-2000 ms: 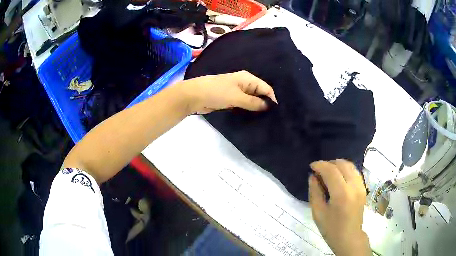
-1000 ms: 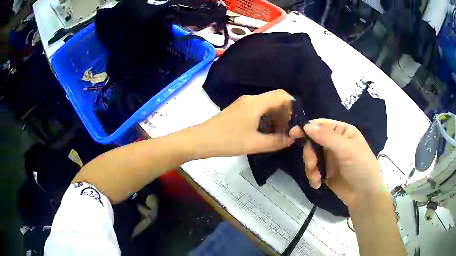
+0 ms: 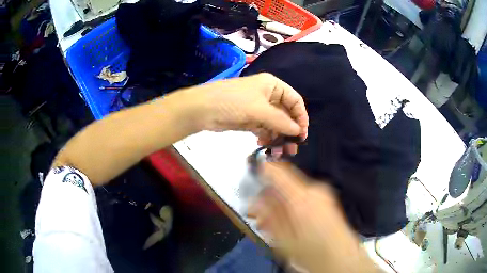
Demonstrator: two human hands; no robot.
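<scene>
The black garment piece (image 3: 342,128) lies spread on the white table, right of my left hand. My left hand (image 3: 267,109) is above its left edge, with fingertips pinched on a narrow black strip (image 3: 279,143). My right hand (image 3: 299,213) is blurred by motion, just below and in front of the left hand. Its fingers are near the strip's end, beside a pale grey blur; I cannot tell what it holds.
A blue plastic basket (image 3: 87,80) with black pieces and scraps stands at the left. A red-orange basket (image 3: 307,21) is behind it, with a white roll (image 3: 271,38). The off-white sewing machine head (image 3: 463,205) is at the right edge.
My hands met over the garment, then shifted left. The right hand moved down and left, now blurred. The garment's lower part lies flatter, and the view has shifted slightly.
</scene>
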